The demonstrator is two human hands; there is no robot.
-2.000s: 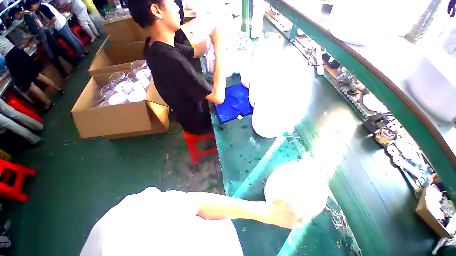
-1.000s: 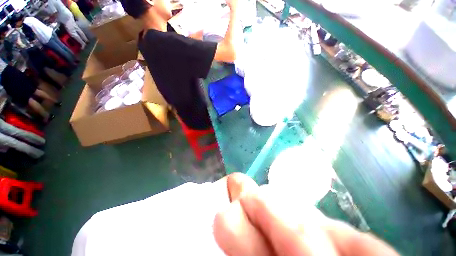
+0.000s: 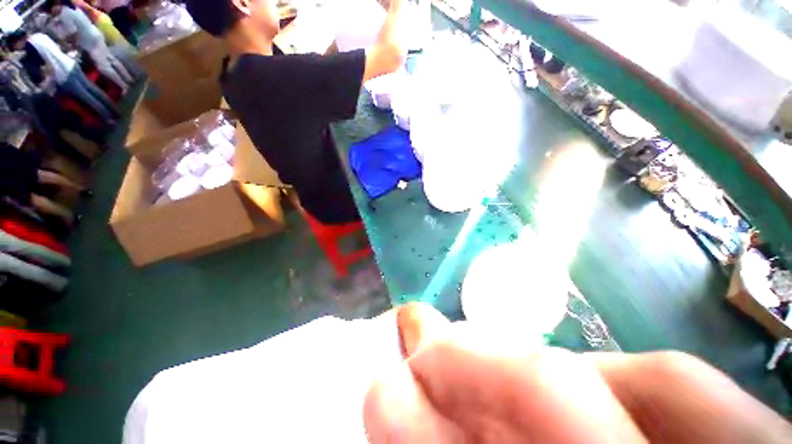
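A large close-up hand, by its entry from the lower right apparently my right hand (image 3: 521, 390), fills the bottom. Its fingers are bent and close together, with tips pointing left at the edge of my white garment (image 3: 260, 381). Whether it pinches anything cannot be told. My left hand is not visible. A white round cover or base (image 3: 511, 290) lies on the green bench just beyond the fingers, washed out by glare, its lower part hidden. Farther along the bench is a glaring white mass, probably clear housings (image 3: 469, 130).
A spread blue cloth (image 3: 386, 163) lies beside a worker in black (image 3: 295, 121) on a red stool (image 3: 334, 243). Open cartons (image 3: 187, 230) of housings stand on the floor at left. Loose hardware (image 3: 660, 178) lines the bench back under a green-framed shelf (image 3: 643, 87).
The arm that reached to the white round cover is no longer seen. A hand has come up close to the camera and shifted slightly right. The view has moved a little.
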